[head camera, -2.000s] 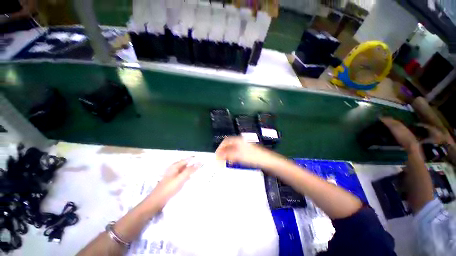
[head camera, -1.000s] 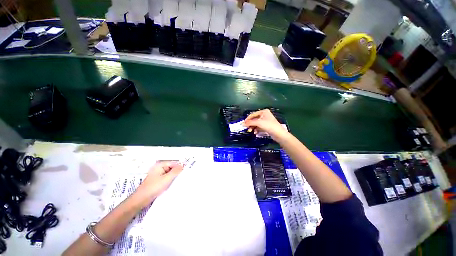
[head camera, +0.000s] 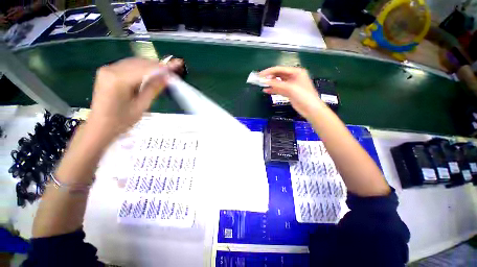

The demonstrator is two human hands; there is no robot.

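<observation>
My left hand [head camera: 125, 88] is raised over the belt's near edge, blurred, its fingers closed on a white backing sheet [head camera: 204, 107] that hangs down to the right. My right hand [head camera: 293, 83] is over the belt and pinches a small white label [head camera: 256, 79]. Black product boxes [head camera: 327, 89] with white patches stand on the belt, partly hidden behind my right hand. One black box [head camera: 282, 141] lies on the blue printed sheet [head camera: 256, 227]. A label sheet [head camera: 162, 180] lies on the bench at left and another label sheet [head camera: 317, 182] at right.
The green conveyor belt [head camera: 219, 62] crosses beyond the bench. Tangled black cables [head camera: 39, 151] lie at left. Labelled black boxes [head camera: 434, 164] stand in a row at right. A pale post [head camera: 31, 78] is at left. A yellow fan [head camera: 400, 26] and a person's arm [head camera: 468, 78] show at far right.
My left hand has risen from the bench, lifting the white sheet and uncovering more of the blue sheet. My right hand has moved off the belt boxes with a label in its fingertips.
</observation>
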